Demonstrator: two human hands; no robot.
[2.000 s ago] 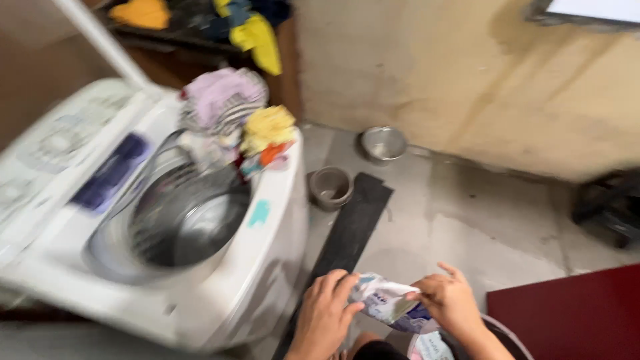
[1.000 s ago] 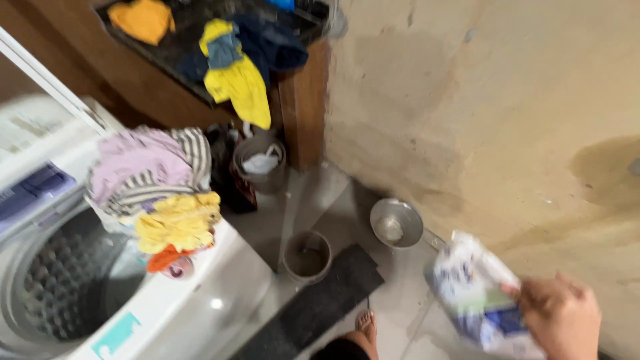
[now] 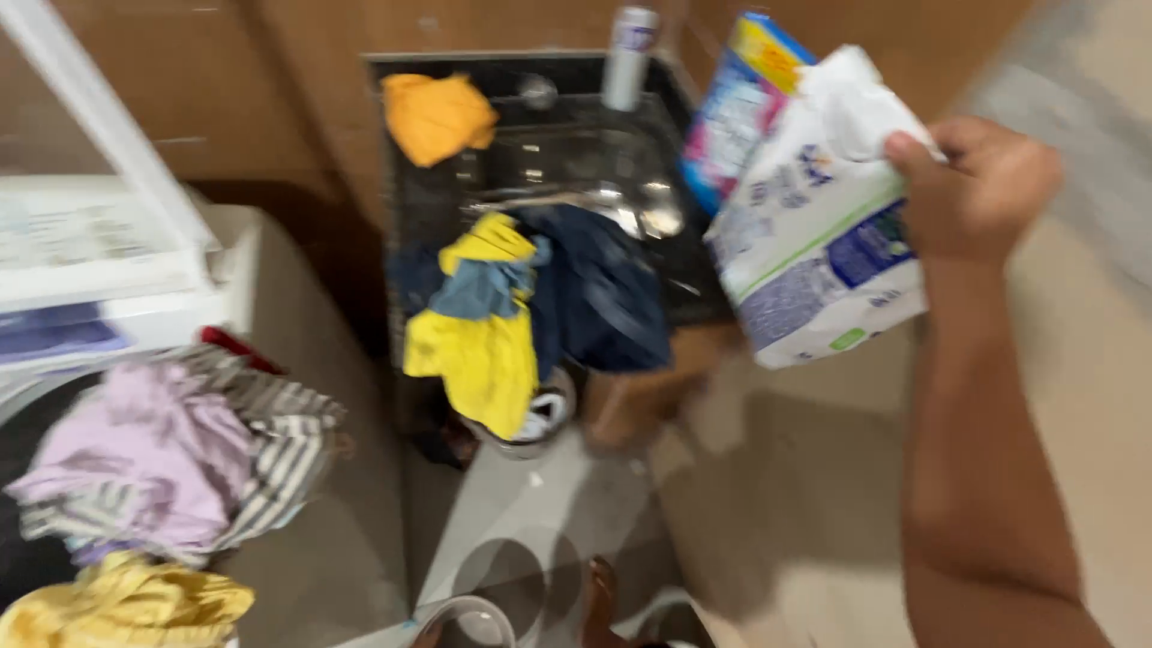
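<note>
My right hand (image 3: 985, 184) grips the crumpled top edge of a white plastic packet (image 3: 814, 234) with a purple and green print. The packet hangs tilted at the right side of a dark sink counter, overlapping a blue, pink and yellow packet (image 3: 733, 117) that stands behind it. A dark blue garment (image 3: 598, 297) and a yellow cloth with a grey-blue part (image 3: 481, 360) drape over the counter's front edge. On the counter's left corner lies an orange cloth (image 3: 436, 117). My left hand is out of view.
The black sink counter (image 3: 423, 202) holds a white bottle (image 3: 628, 58) at the back. At left stands a washing machine (image 3: 297, 333) with a lilac garment (image 3: 153, 450), striped cloth and a pale yellow cloth (image 3: 126, 603) heaped on it. A bucket (image 3: 468, 621) is on the floor below.
The view has turned toward the sink counter. My right hand has carried the white packet from above the floor to beside the counter. My left hand, visible two seconds ago, has left view.
</note>
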